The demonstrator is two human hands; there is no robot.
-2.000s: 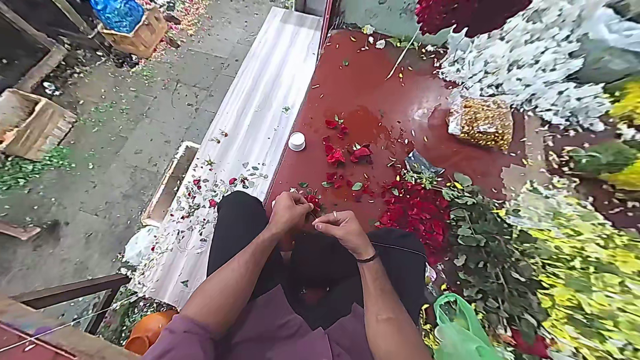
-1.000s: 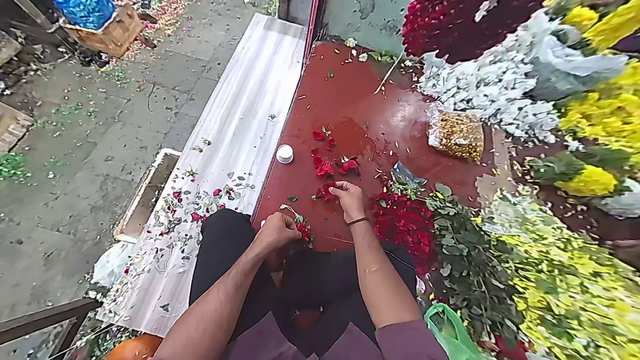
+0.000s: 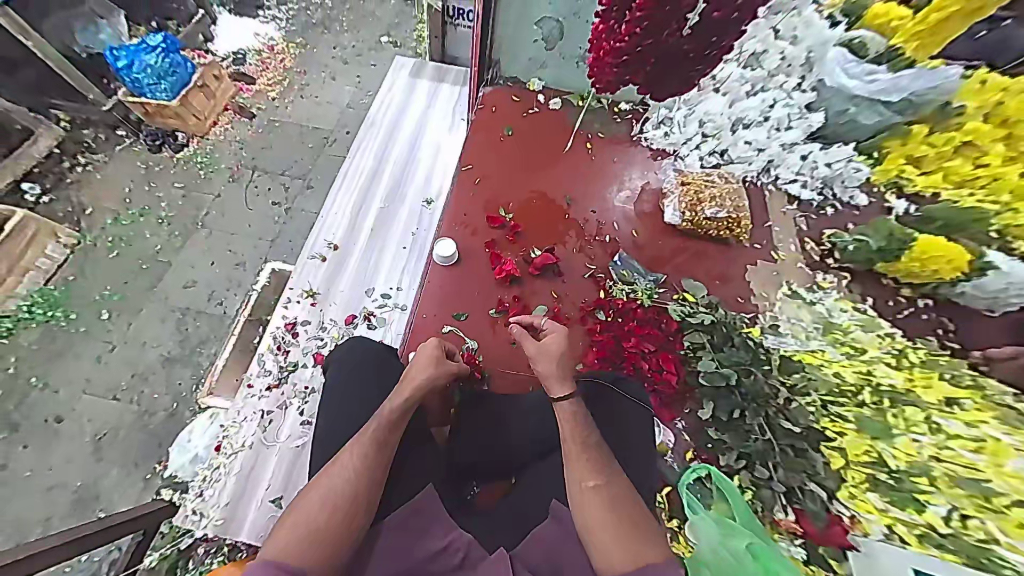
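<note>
My left hand (image 3: 436, 364) is closed on a small string of red flowers (image 3: 472, 364) with a pale looped thread end, above my lap. To its right, my right hand (image 3: 544, 344) has its fingertips pinched together over the red platform (image 3: 512, 168); a thin thread (image 3: 512, 372) runs between the hands, and what the fingertips hold is too small to tell. Loose red rose heads (image 3: 504, 268) lie just beyond my hands. Beside my right hand is a heap of red petals (image 3: 640, 344), with leafy green stems (image 3: 736, 392) to its right. A white round container (image 3: 445, 251) stands near the platform's left edge.
A white board (image 3: 392, 160) with scattered trimmings runs along the left. Rightward lie a bag of golden pieces (image 3: 708, 206), white flowers (image 3: 760, 112), yellow flowers (image 3: 952, 152) and a green plastic bag (image 3: 728, 528). Another person's hand (image 3: 1000, 364) shows at the right edge.
My hands, close together two seconds ago, have moved apart. Since one second ago, my right hand has lowered from beside the rose heads toward the platform's near edge.
</note>
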